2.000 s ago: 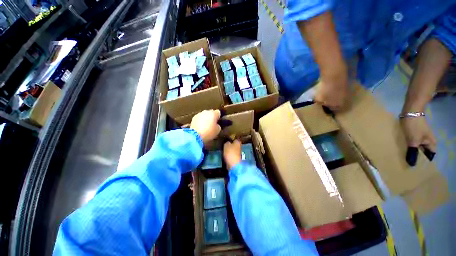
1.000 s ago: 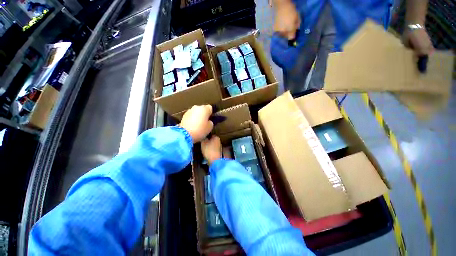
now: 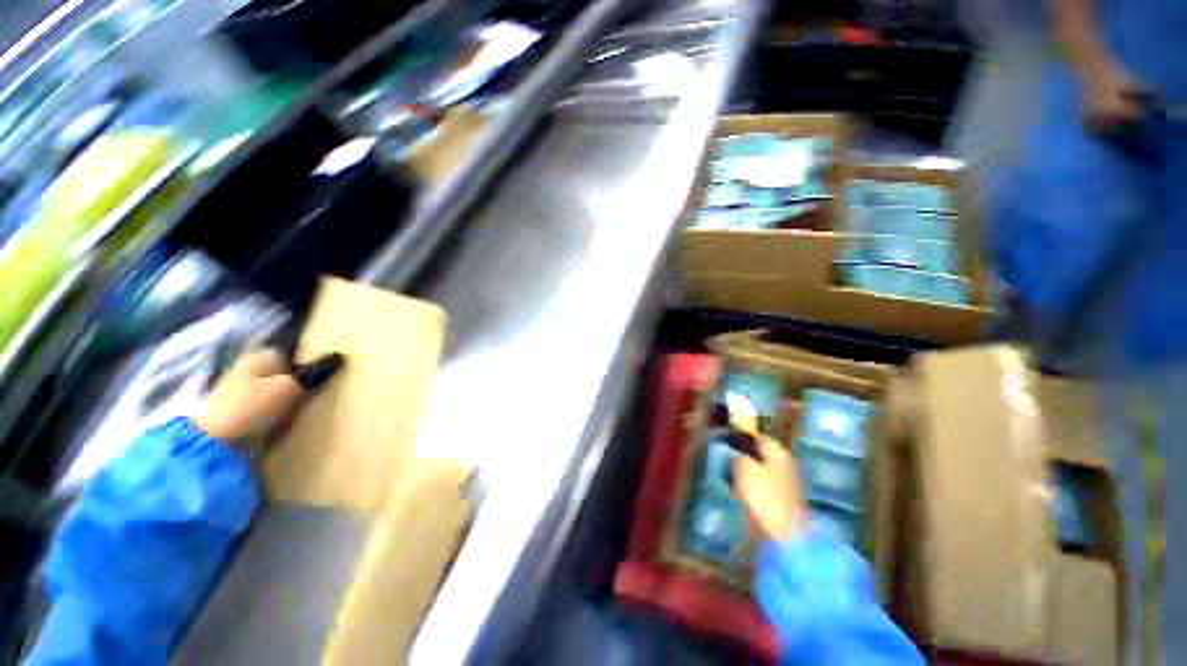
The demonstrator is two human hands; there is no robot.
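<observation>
The frame is blurred. My left hand, with a black fingertip covering, grips a loose cardboard flap at the left, over the shelf side of the conveyor. My right hand is over the near open carton, fingers closed around a small yellow and pale tool, seemingly the utility knife; its blade cannot be made out. Teal-topped packed units stand in rows in this carton, on both sides of a divider. My right hand hides some of them.
Two open cartons of teal units stand behind. A carton with raised flaps stands at right. Red edging shows beside the near carton. The metal conveyor runs between my hands. Another person stands at upper right.
My view has turned left. My left hand has moved left from the carton, with a loose flap in it. My right hand remains at the carton. The other person's large cardboard piece is no longer seen.
</observation>
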